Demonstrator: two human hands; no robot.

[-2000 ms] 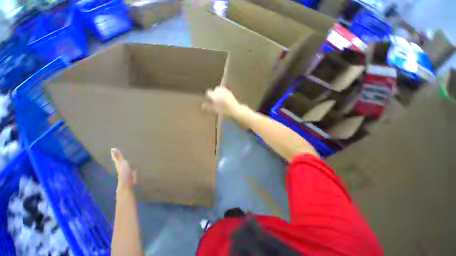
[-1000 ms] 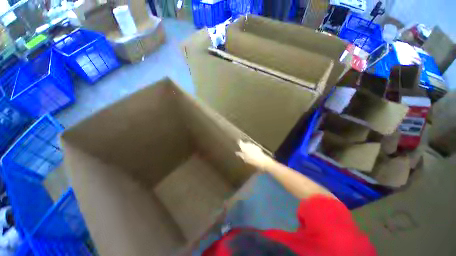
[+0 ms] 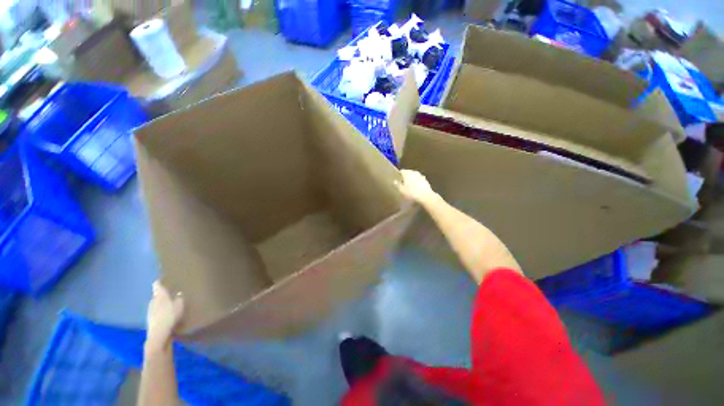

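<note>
A large open brown master carton [image 3: 230, 174] hangs tilted in front of me, its open top towards the camera and nothing seen inside. My left hand [image 3: 164, 311] holds its near left corner. My right hand [image 3: 414, 189] grips its right upper edge near the corner. The fingers of both hands are partly hidden by the carton walls. The carton's underside is hidden.
A second large open carton [image 3: 524, 206] stands right, with a blue crate of white and black units [image 3: 389, 67] behind it. Blue crates [image 3: 87, 131] stand left, another [image 3: 87, 365] lower left. A white roll [image 3: 157, 49] is upper left. Grey floor shows between.
The carton has turned and tilted, so its inside now shows. My left hand, out of sight one second ago, is on its near left corner. The view has shifted; the crate of units now shows.
</note>
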